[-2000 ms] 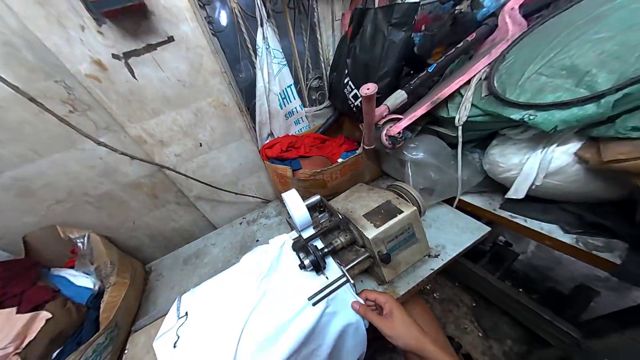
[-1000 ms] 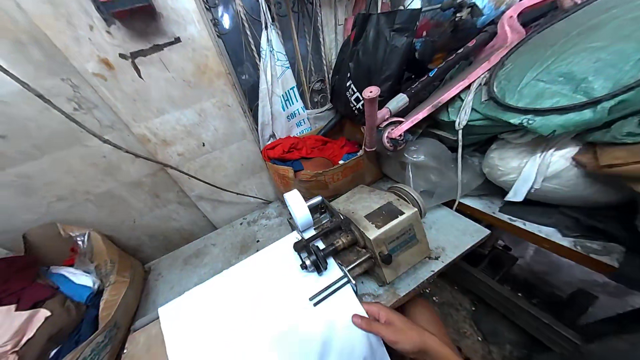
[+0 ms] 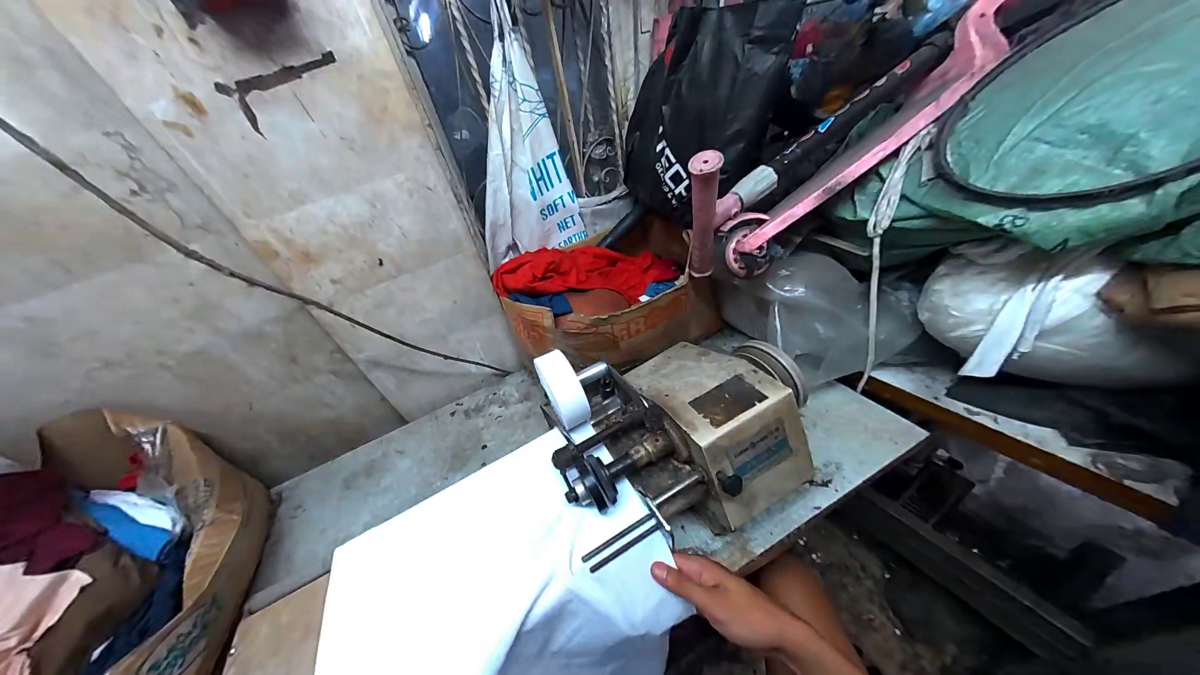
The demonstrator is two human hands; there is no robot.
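Observation:
My right hand (image 3: pixel 727 600) pinches the right edge of a white cloth (image 3: pixel 469 553) between thumb and fingers, just below a beige metal machine (image 3: pixel 722 422) with black rollers. The cloth lies over the bench and passes under the machine's dark round roller (image 3: pixel 595 480). Two thin metal guide rods (image 3: pixel 621 546) rest over the cloth, near my fingers. A roll of white tape (image 3: pixel 562 389) stands upright on the machine's left side, its strip running down toward the rollers. My left hand is out of view.
The grey bench top (image 3: pixel 394 478) runs along the wall. Behind the machine stands a cardboard box (image 3: pixel 609 333) with red cloth; another box of garments (image 3: pixel 230 525) is at lower left. A pink scooter (image 3: pixel 872 169) and stuffed bags lie at right.
The white cloth has shifted on the bench: its left part, rumpled two seconds ago, now lies flat with a straight edge. My right hand stays at its right edge.

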